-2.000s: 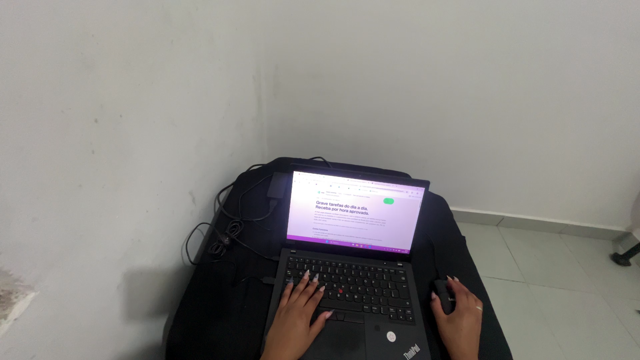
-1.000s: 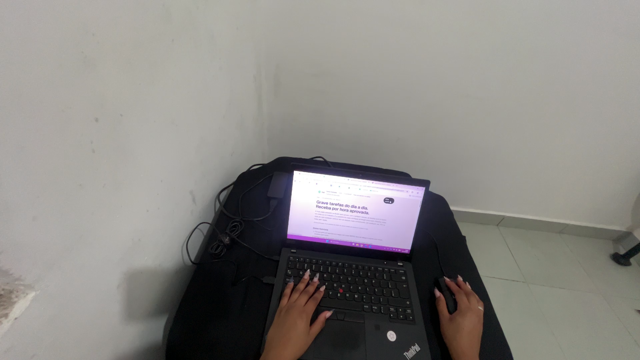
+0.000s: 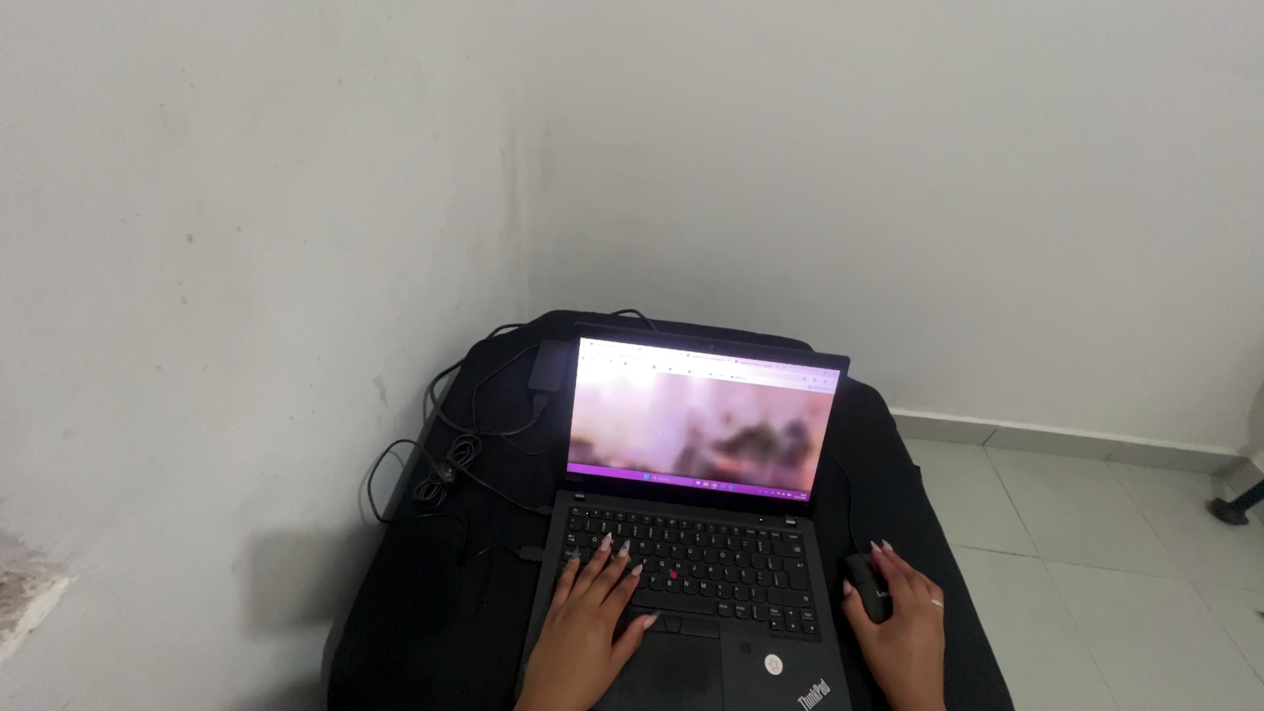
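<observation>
A black ThinkPad laptop (image 3: 691, 632) stands unfolded on a black cloth-covered surface (image 3: 908, 494). Its lit screen (image 3: 701, 425) shows a browser window filled with a blurred picture. My left hand (image 3: 583, 632) rests on the left part of the keyboard (image 3: 701, 568), fingers spread, with the thumb near the buttons above the touchpad. To the right of the laptop, my right hand (image 3: 899, 622) is closed over a black wired computer mouse (image 3: 867, 588), and a ring shows on one finger.
Left of the laptop lie a black power adapter (image 3: 549, 368) and tangled black cables (image 3: 459, 464). Pale walls (image 3: 839, 178) meet in a corner behind. On the right are light floor tiles (image 3: 1066, 513) and a dark caster (image 3: 1229, 511) at the frame edge.
The screen has gone from a white page with text to a blurred picture. Both hands remain in about the same places, the left on the keyboard and the right on the mouse.
</observation>
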